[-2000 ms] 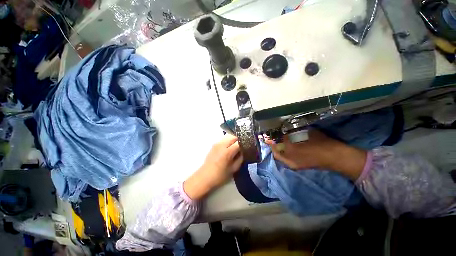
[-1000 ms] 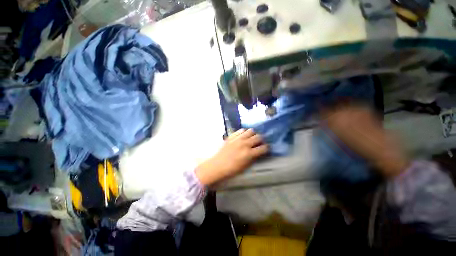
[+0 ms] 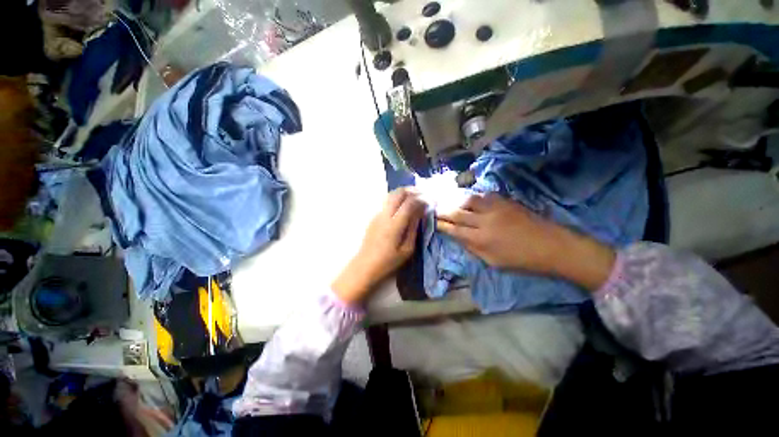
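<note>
A light blue garment (image 3: 572,188) with navy edges lies under the sewing machine head (image 3: 547,51) and hangs over the bed's front edge. My left hand (image 3: 389,239) has its fingertips on the cloth's navy edge, left of the needle area. My right hand (image 3: 521,239) lies on the blue cloth, its fingers pinching it just in front of the needle area. The needle area (image 3: 444,189) is in strong glare, so the presser foot and the exact cloth edge are hidden. A shiny curved metal strip (image 3: 407,128) stands above my fingertips.
A pile of blue and navy garments (image 3: 196,179) lies on the left of the cream machine bed (image 3: 320,145). A black and yellow bundle (image 3: 195,320) is at the table's left edge. Clear plastic (image 3: 273,21) lies at the back. A person's hand (image 3: 141,414) shows at lower left.
My right hand has come back left from the far side of the cloth to the needle area. My left hand has moved slightly up to the cloth's edge. The garment now spreads wider on the right.
</note>
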